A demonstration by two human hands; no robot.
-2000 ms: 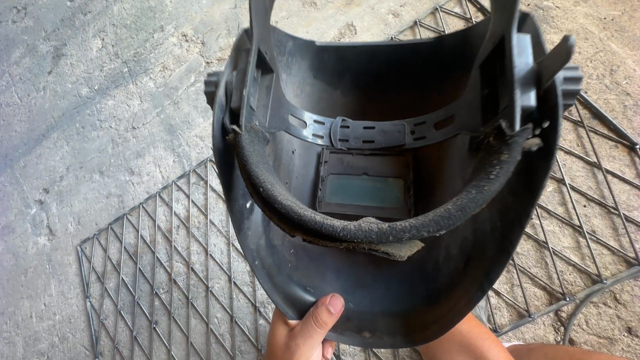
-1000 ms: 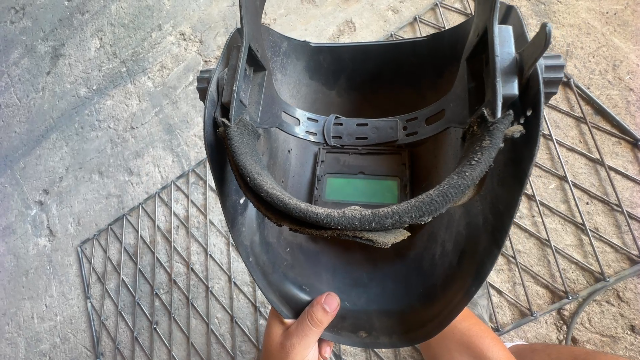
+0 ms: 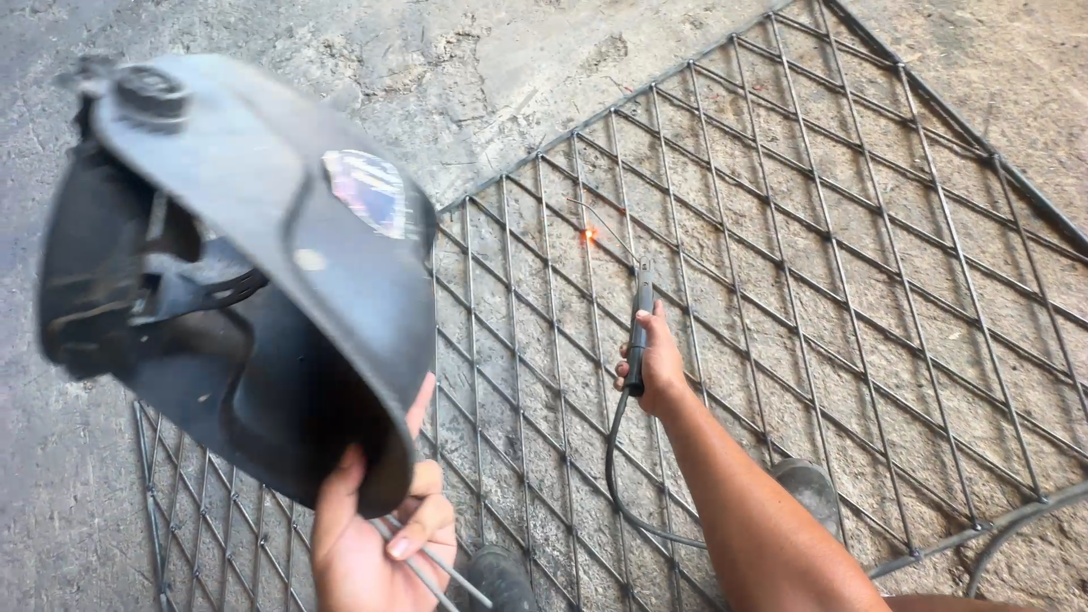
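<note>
My left hand (image 3: 382,518) grips the lower edge of a black welding helmet (image 3: 340,204), which is turned sideways and blurred, its headband showing inside. Two thin rods, apparently welding electrodes (image 3: 438,574), are also held in that hand. My right hand (image 3: 659,357) is closed around an electrode holder (image 3: 643,323) with a cable (image 3: 612,476) running from its base. A thin, bent electrode (image 3: 605,217) extends from the holder's jaws. Near it, an orange-hot spot (image 3: 589,234) glows at a crossing of the metal bar lattice (image 3: 748,297).
The lattice of crossed bars lies over rough concrete floor (image 3: 527,51). Two dark shoes, one at the bottom (image 3: 500,578) and one right of my forearm (image 3: 806,493), stand at the lattice. Another cable or hose (image 3: 1011,535) curves at the lower right.
The helmet has swung from upright in front of the view to the left, turned sideways. My right hand with the electrode holder and the glowing spot now show.
</note>
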